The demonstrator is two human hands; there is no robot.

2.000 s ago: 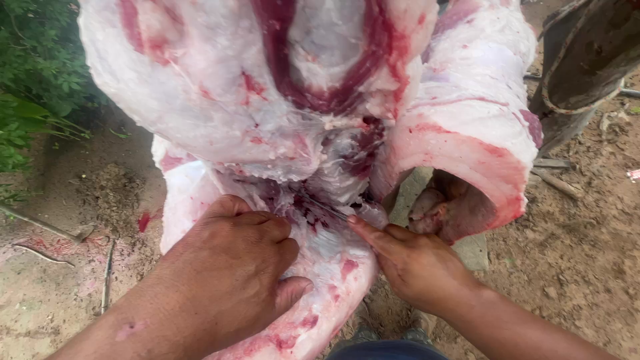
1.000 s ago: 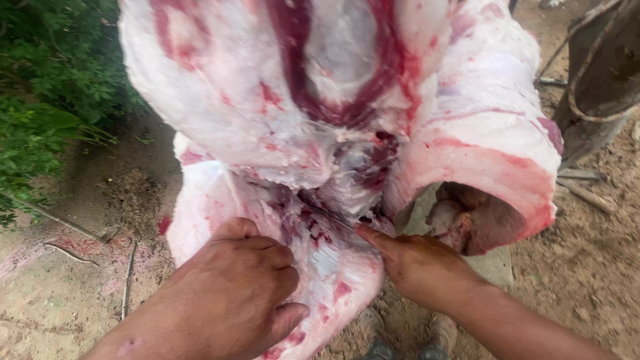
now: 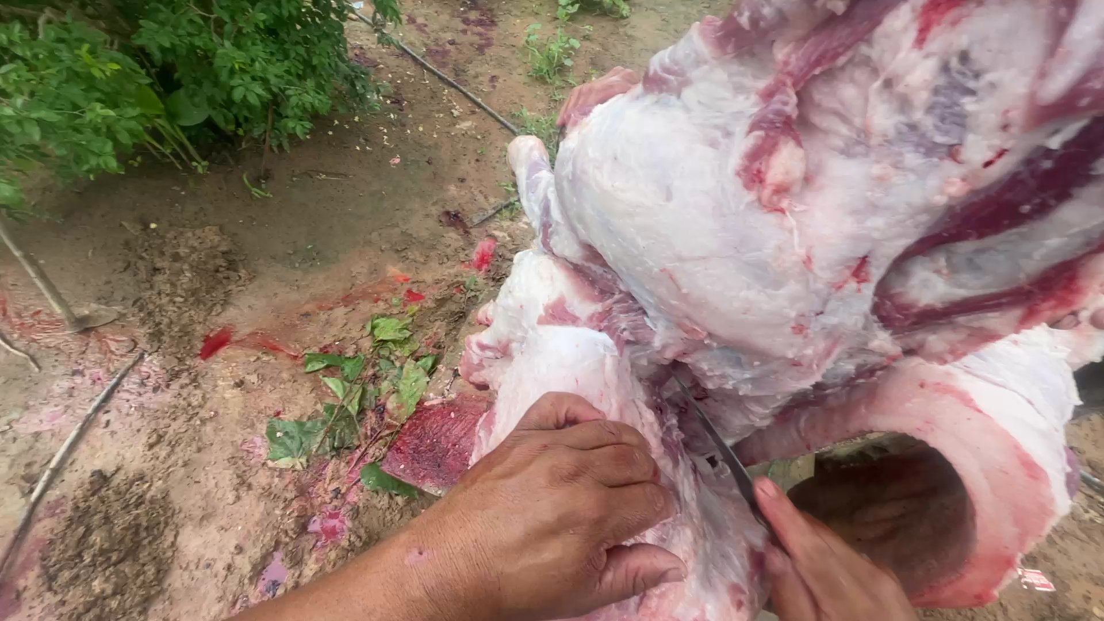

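A skinned animal carcass (image 3: 690,224), white with fat and streaked dark red, fills the middle and right. My left hand (image 3: 573,509) is curled on the lower piece of the carcass (image 3: 565,362), its fingers pressing or gripping the flesh. To its right, my right hand (image 3: 819,552) holds a knife (image 3: 720,444), whose dark blade points up and left into the seam between the lower piece and the large upper part. The blade's tip is hidden in the flesh, and the knife's handle lies inside my hand. An open, curved body cavity (image 3: 897,509) gapes right of the knife.
Bare dirt with blood stains (image 3: 216,342) lies at the left, with torn green leaves (image 3: 345,397) and a dark red slab (image 3: 435,440) by the carcass. A leafy bush (image 3: 172,78) stands at the upper left. Thin sticks (image 3: 65,466) lie on the ground, and a dark hose or cable (image 3: 448,82) runs behind.
The view has swung to the left, showing more ground. The knife blade now shows plainly in the seam, with my right hand lower beside it. My left hand stays on the lower piece.
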